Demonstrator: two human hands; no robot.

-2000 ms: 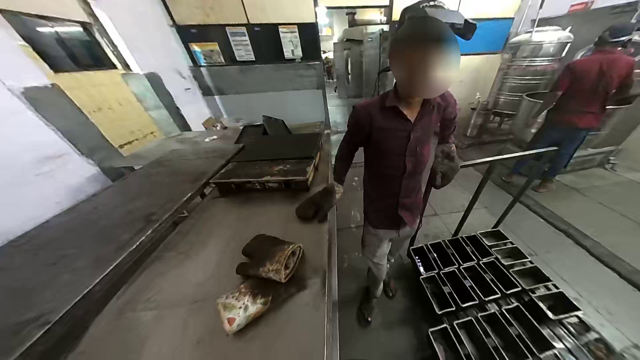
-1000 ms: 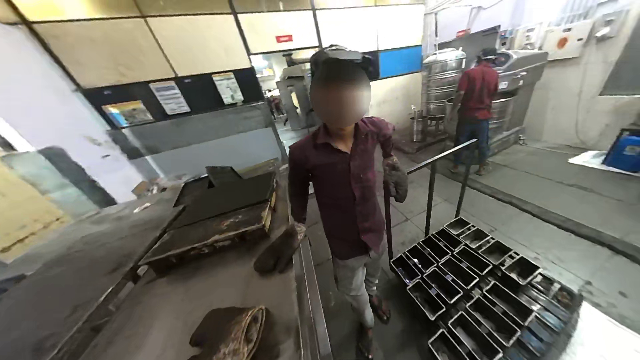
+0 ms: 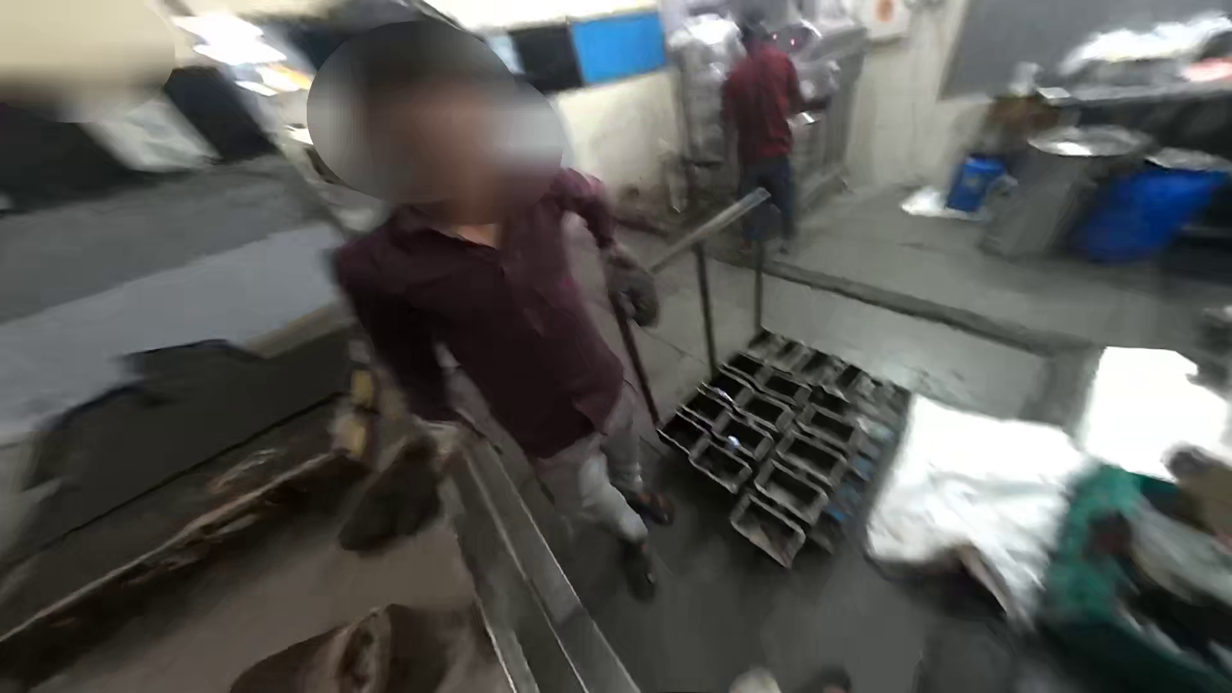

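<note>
Neither of my hands shows in the head view. A brown, stained oven mitt or folded cloth (image 3: 361, 659) lies on the metal table (image 3: 231, 587) at the lower left, cut by the bottom edge. Dark flat trays (image 3: 183, 443) rest behind it. Across the table's edge stands a co-worker (image 3: 491, 327) in a maroon shirt, with a dark mitt (image 3: 395, 496) on one hand at the table and another mitt (image 3: 633, 289) on the other, near a metal handle. Rows of rectangular metal pans (image 3: 770, 423) sit low on a cart to the right. The picture is blurred.
The cart's handle frame (image 3: 707, 231) rises behind the pans. White sheets or sacks (image 3: 972, 481) and a green item (image 3: 1107, 558) lie on the right. Another person (image 3: 765, 106) stands farther back by steel equipment. Blue containers (image 3: 1145, 207) and a grey drum (image 3: 1049, 192) stand at the back right.
The view has swung to the right, bringing the white sheets and drums into sight. The co-worker still stands by the table, one mitt at its edge.
</note>
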